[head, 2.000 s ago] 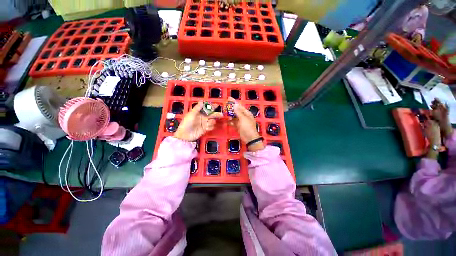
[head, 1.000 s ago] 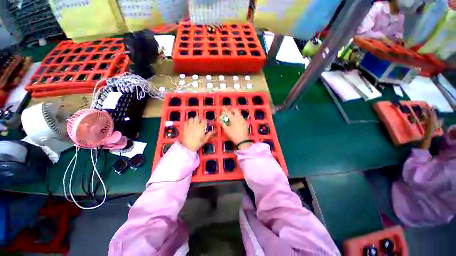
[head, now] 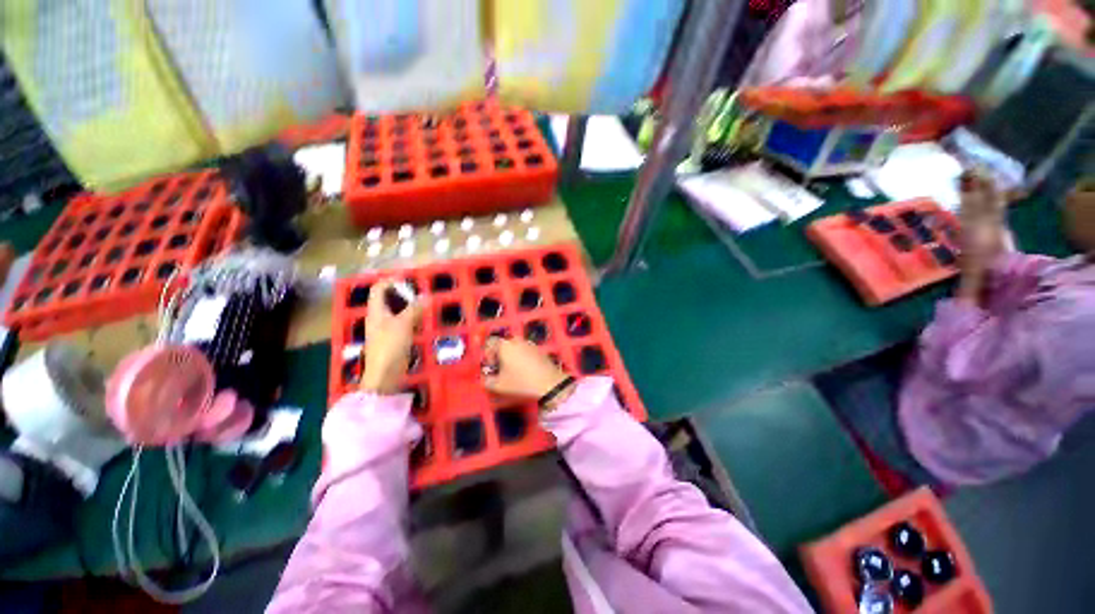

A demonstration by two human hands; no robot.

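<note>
The red-orange working tray [head: 447,393] lies before me with dark smartwatch units in many pockets. My left hand [head: 389,342] is over its upper left part, fingers pinched on a smartwatch unit [head: 400,293] with a pale glint. My right hand [head: 524,369] is low over the middle, fingertips closed around a small dark unit [head: 490,356], mostly hidden and blurred. Between the hands, a pocketed unit [head: 449,349] shows a light screen or reflection.
Behind are white round heads [head: 440,228] on brown board and a stacked tray [head: 454,198]. Left are a side tray [head: 120,246], black hub [head: 240,330], pink fan [head: 161,393] and white fan [head: 51,390]. Right are a slanting metal post [head: 672,144], a lower-right tray [head: 829,564] and another worker's sleeve [head: 991,348].
The view has shifted right and tilted. My left hand has moved to the tray's upper left with a unit; my right hand is lower. The hands are farther apart.
</note>
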